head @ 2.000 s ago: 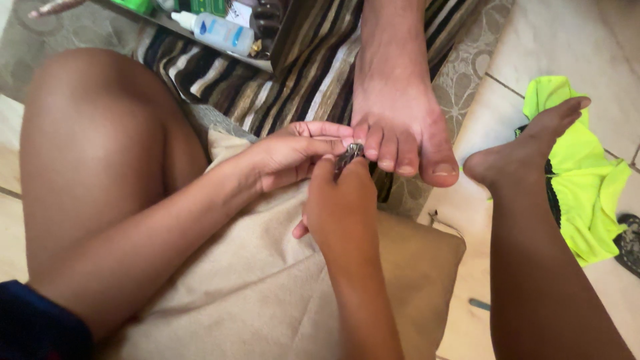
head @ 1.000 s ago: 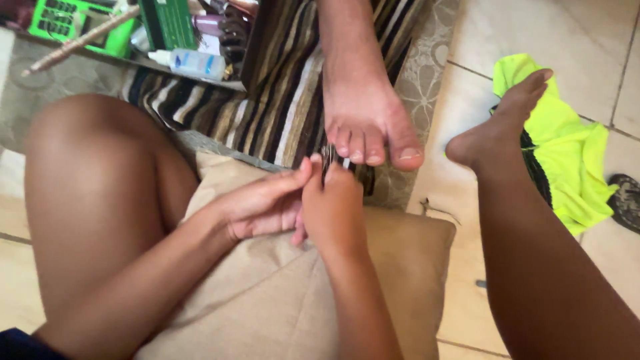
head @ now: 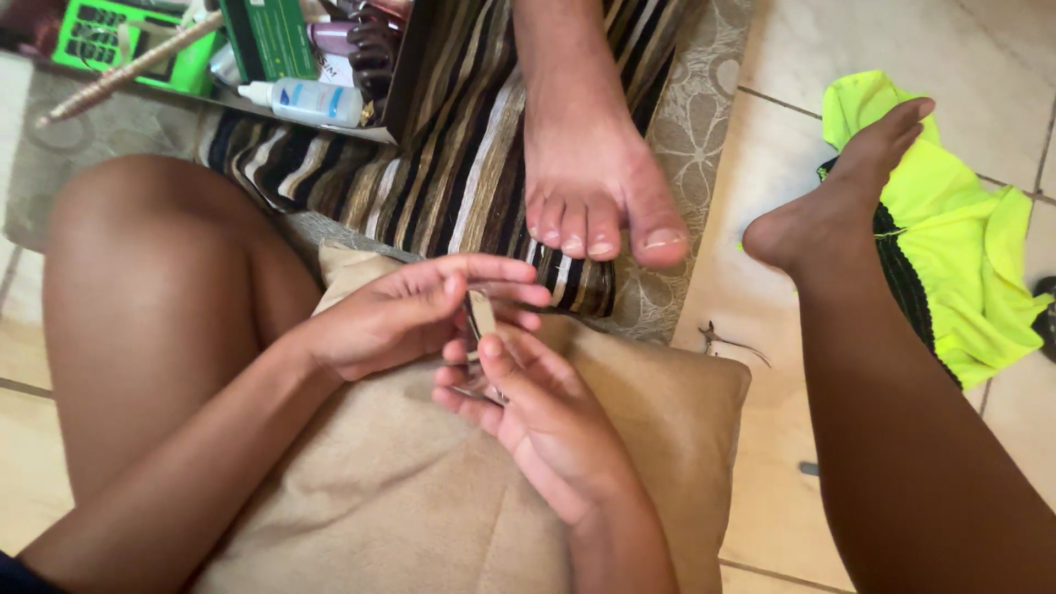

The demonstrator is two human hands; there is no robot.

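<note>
A metal nail clipper [head: 481,313] is held in my right hand [head: 536,396], its lever under the thumb, above a beige cushion [head: 396,478]. My left hand [head: 404,309] is beside it with fingers spread around the clipper's upper end; whether it touches the clipper cannot be told. Beyond both hands, another person's bare foot [head: 582,157] rests on a striped cloth [head: 363,190], toes toward me, apart from my hands.
At upper left, a box [head: 379,134] holds a dropper bottle [head: 318,102], a green calculator-like device [head: 136,45] and a glittery stick [head: 132,70]. Cuticle nippers [head: 733,342] lie on the tiled floor. A bare foot [head: 841,186] is over neon-yellow clothing [head: 957,223] at right.
The clipper was at the foot's small toes two seconds ago; both hands have drawn back from them. My right hand has turned, its fingers now more opened around the clipper.
</note>
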